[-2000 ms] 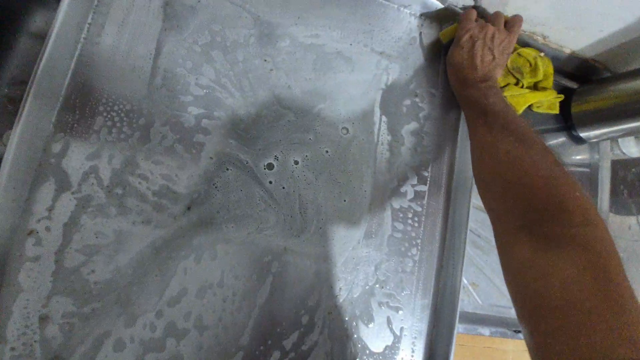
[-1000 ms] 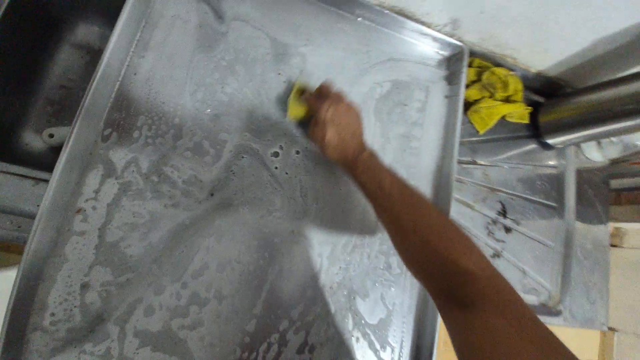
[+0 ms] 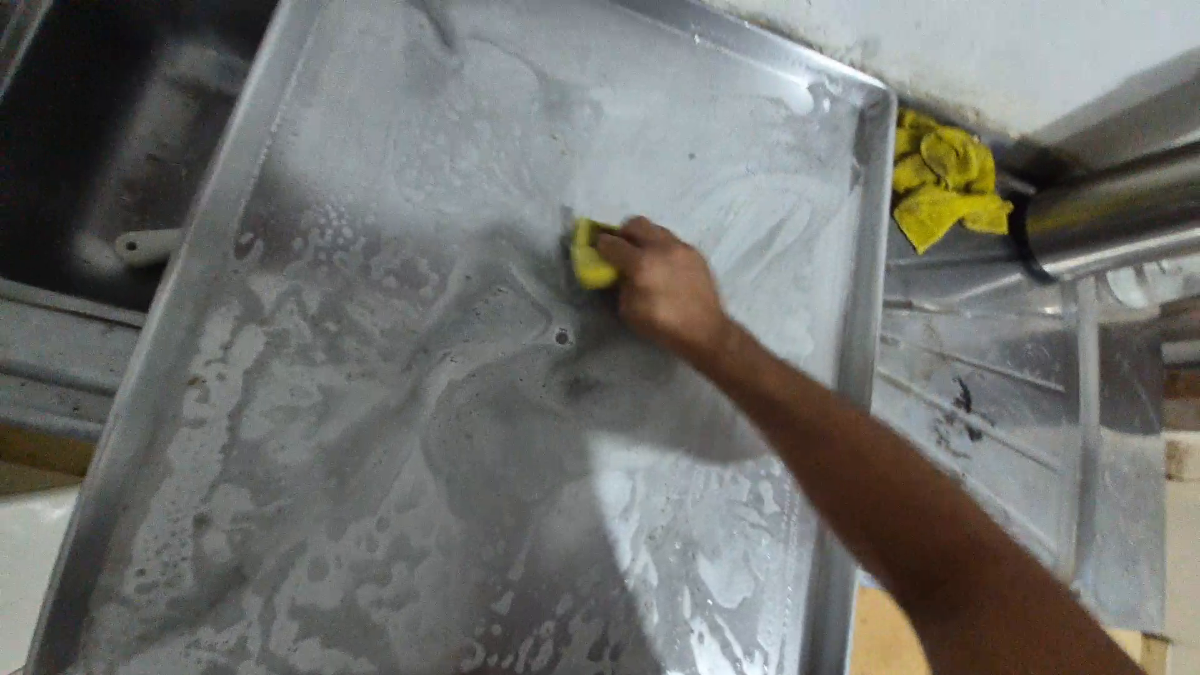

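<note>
My right hand (image 3: 664, 286) reaches in from the lower right and grips a yellow sponge (image 3: 592, 253), which has a dark edge on its far side. The sponge is against the wet inner face of a large metal tray (image 3: 525, 469) with raised rims. Soapy streaks and bubbles cover much of the metal, and the arm's shadow falls across it. My left hand is not in view.
A dark sink basin (image 3: 141, 122) lies left of the tray, with a pale handle (image 3: 148, 247) showing at the rim. To the right are a crumpled yellow cloth (image 3: 945, 178), a metal cylinder (image 3: 1116, 214) and a ribbed steel drainboard (image 3: 994, 403). A pale wall (image 3: 975, 56) stands behind.
Two seconds ago my right hand was by the yellow cloth at the tray's upper right; it has since moved left onto the tray with the sponge. The cloth lies apart from the hand.
</note>
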